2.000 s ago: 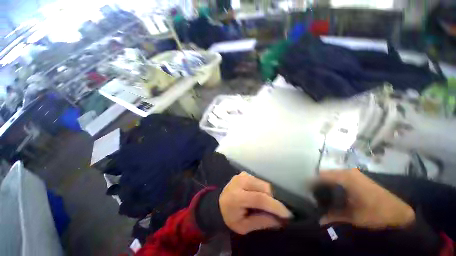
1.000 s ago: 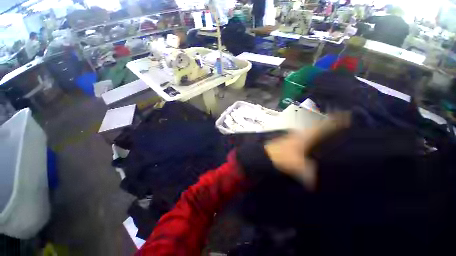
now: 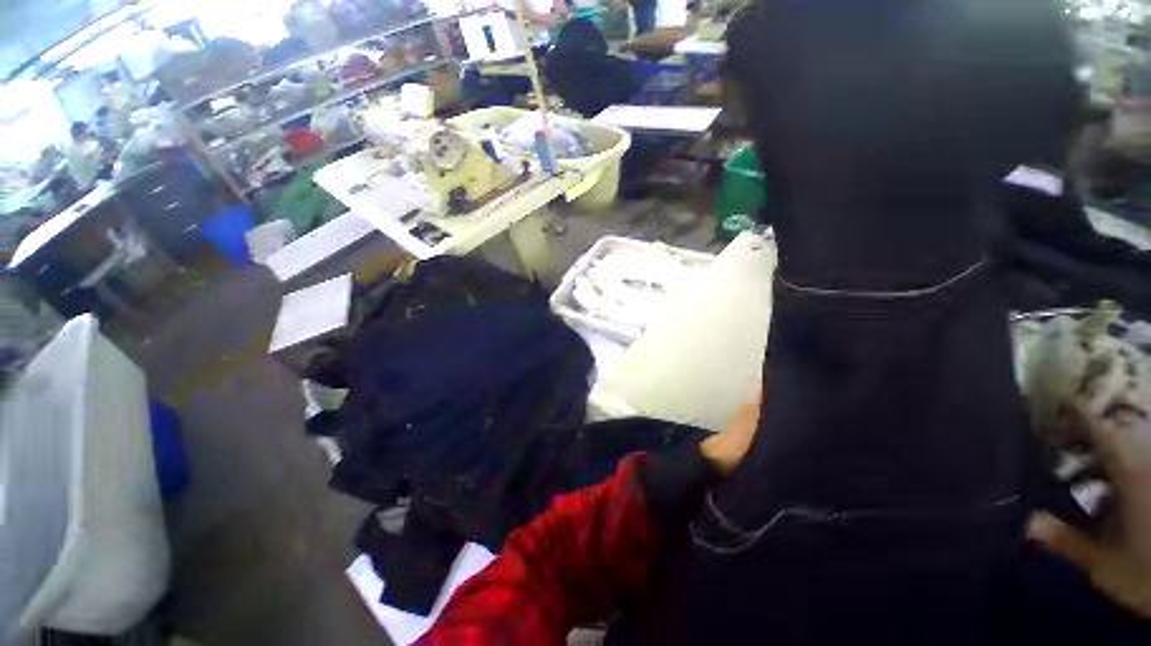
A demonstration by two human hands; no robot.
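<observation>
A dark denim garment [image 3: 884, 404] hangs raised in front of me, from the top of the picture down to my lap. Pale stitch lines or threads cross it. My left hand [image 3: 736, 435] is at its left edge, fingers mostly hidden behind the cloth, holding it. My right hand [image 3: 1101, 524] is blurred at the right edge of the picture, beside the garment's right side; its fingers look spread, and whether it grips cloth is unclear. Part of the sewing machine [image 3: 1083, 366] shows behind the garment at right.
A dark garment pile [image 3: 467, 379] lies left of the white table [image 3: 694, 347]. A white basket of pale pieces [image 3: 631, 284] stands behind. Another sewing machine [image 3: 461, 164] is further back. A large white bin [image 3: 95, 480] stands at far left, a green bin [image 3: 742, 189] beyond the table.
The garment has been raised upright and now blocks the view of the table. My left hand has moved lower, to its left edge. My right hand now shows at far right.
</observation>
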